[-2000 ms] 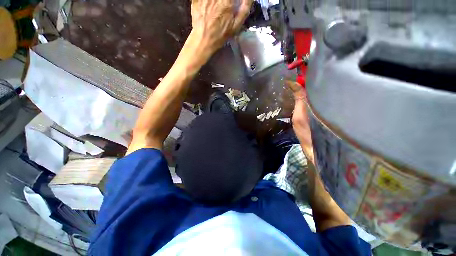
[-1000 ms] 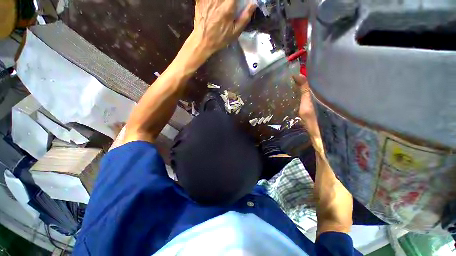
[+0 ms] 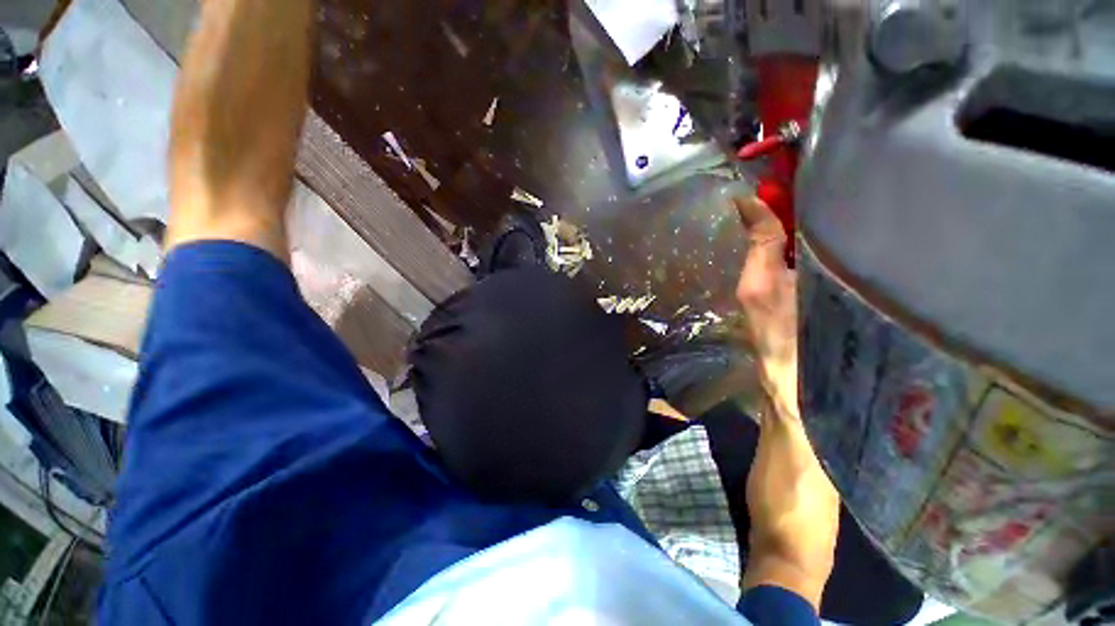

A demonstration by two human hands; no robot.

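Note:
The straight-knife cutting machine's large grey motor [image 3: 966, 245] fills the right side. Its red handle [image 3: 779, 196] shows beside the motor. My right hand [image 3: 765, 251] is at this handle with its fingers around it, partly hidden behind the motor. The shiny metal base plate [image 3: 654, 141] lies on the brown table [image 3: 428, 80] left of the handle. My left forearm reaches up past the top edge at the upper left; the left hand is out of the picture. The knife is not clearly visible.
Cut bundles with white sides [image 3: 104, 92] and layered grey-tan edges are piled at the left. Small offcuts [image 3: 566, 245] lie on the table near its middle. A white piece [image 3: 636, 22] lies at the top. A dark rounded shape [image 3: 526, 385] hides the centre.
My left hand has left the area beside the base plate, moving left and out past the top edge. The right hand stays at the red handle. The bundles have shifted left in view.

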